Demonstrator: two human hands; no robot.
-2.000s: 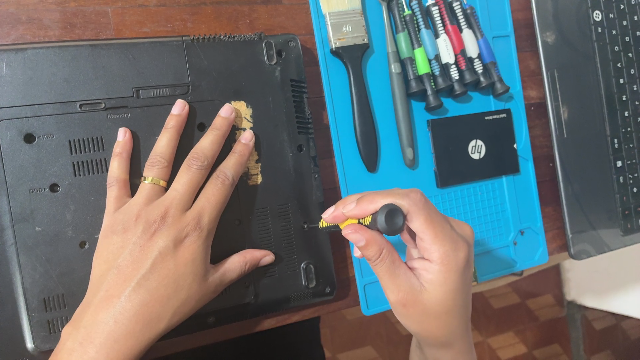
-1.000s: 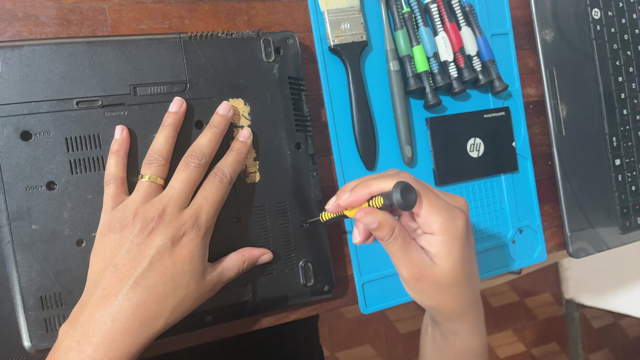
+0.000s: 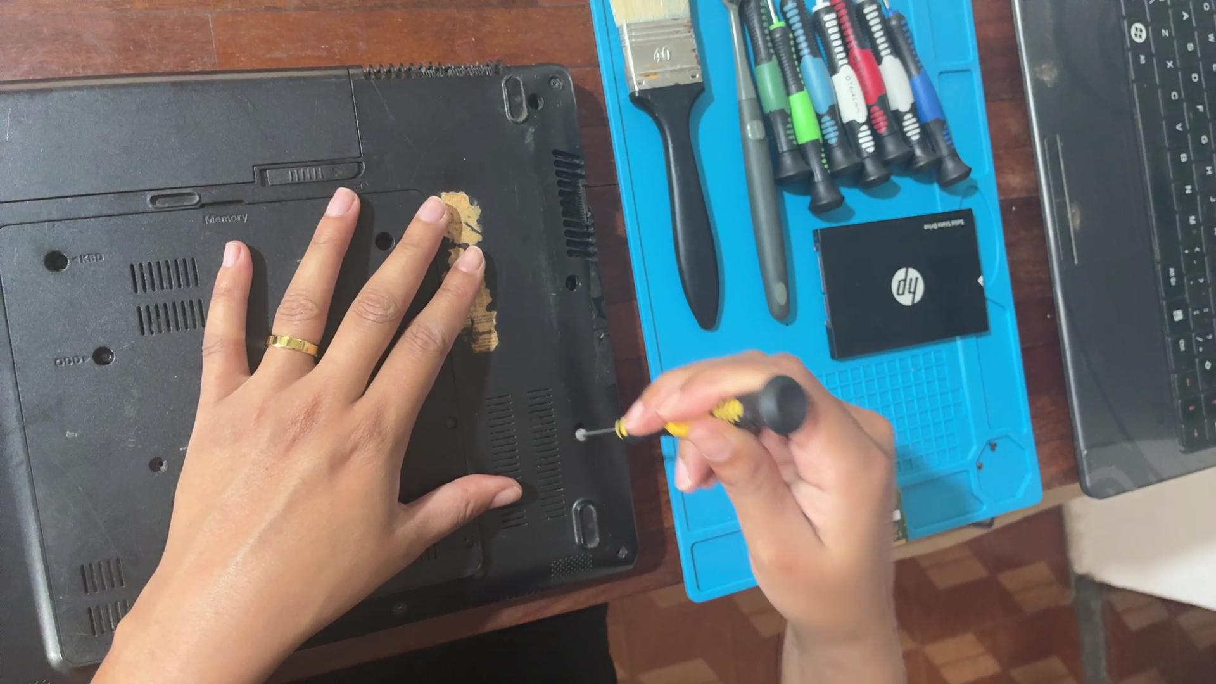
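Note:
An upside-down black laptop (image 3: pixel 285 228) lies on the wooden table, its vents and screw holes facing up. My left hand (image 3: pixel 323 408) rests flat on its bottom cover with the fingers spread, a gold-coloured ring on one finger. A torn yellowish label remnant (image 3: pixel 484 313) shows beside the fingertips. Between the thumb and fingers of my right hand (image 3: pixel 788 465) is a yellow-and-black precision screwdriver (image 3: pixel 730 410). Its shaft points left over the laptop's right edge, and a small bright piece, perhaps a screw, shows at the tip. Whether the tip touches the cover cannot be told.
A blue silicone repair mat (image 3: pixel 760 351) holds a flat paintbrush (image 3: pixel 684 190), a grey-handled tool (image 3: pixel 760 190), several precision screwdrivers (image 3: pixel 855 104), an HP solid state drive (image 3: pixel 902 285) and tiny screws (image 3: pixel 988 456). Another laptop (image 3: pixel 1111 285) stands at the far right on the wooden table (image 3: pixel 285 28).
My right hand has shifted slightly with the screwdriver, whose tip now shows a small bright piece near the laptop's right edge. My left hand has stayed flat on the cover.

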